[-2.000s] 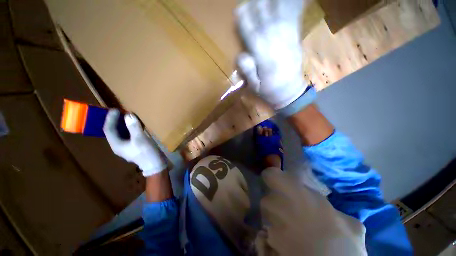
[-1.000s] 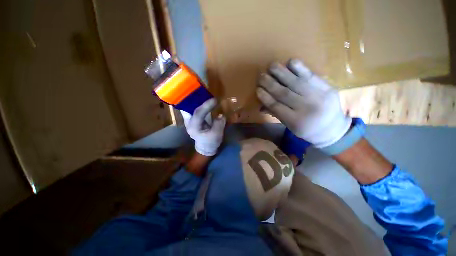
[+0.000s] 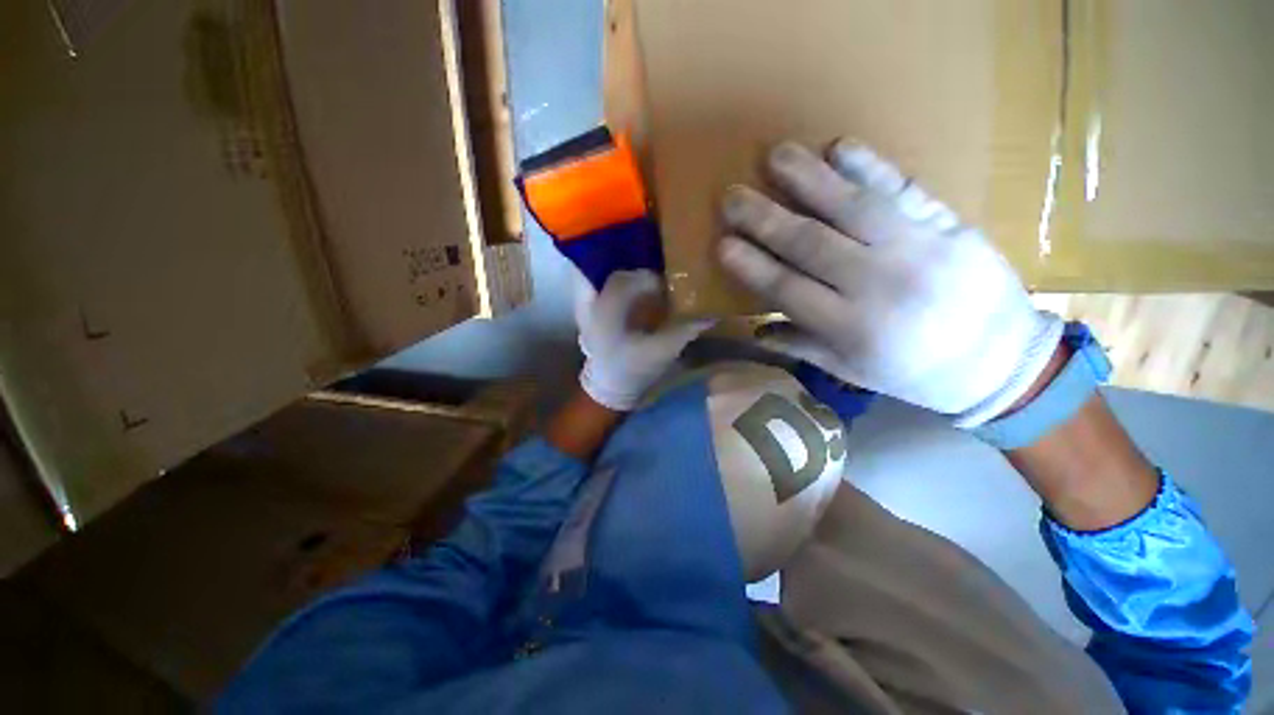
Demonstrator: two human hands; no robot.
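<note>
A large brown carton (image 3: 866, 84) lies in front of me at the upper right, with shiny tape along its seam. My left hand (image 3: 632, 335), in a white glove, is shut on the blue grip of the tape gun (image 3: 590, 196), beside the carton's left edge. The tape gun's orange end points up and away from me. My right hand (image 3: 894, 286), in a white glove, is open with fingers spread over the near left part of the carton. Whether its fingertips press on the cardboard is hard to tell.
A pale wooden pallet (image 3: 1202, 340) shows under the carton at the right. Tall brown cartons (image 3: 154, 210) stand at the left, with another carton (image 3: 280, 489) lower down at the lower left. A narrow strip of grey-blue floor (image 3: 545, 70) lies between the left cartons and the carton in front.
The view has swung left, bringing more left-hand cartons in. My left hand has moved with the tape gun to the carton's left edge. My right hand has left the tape seam for the carton's near left part.
</note>
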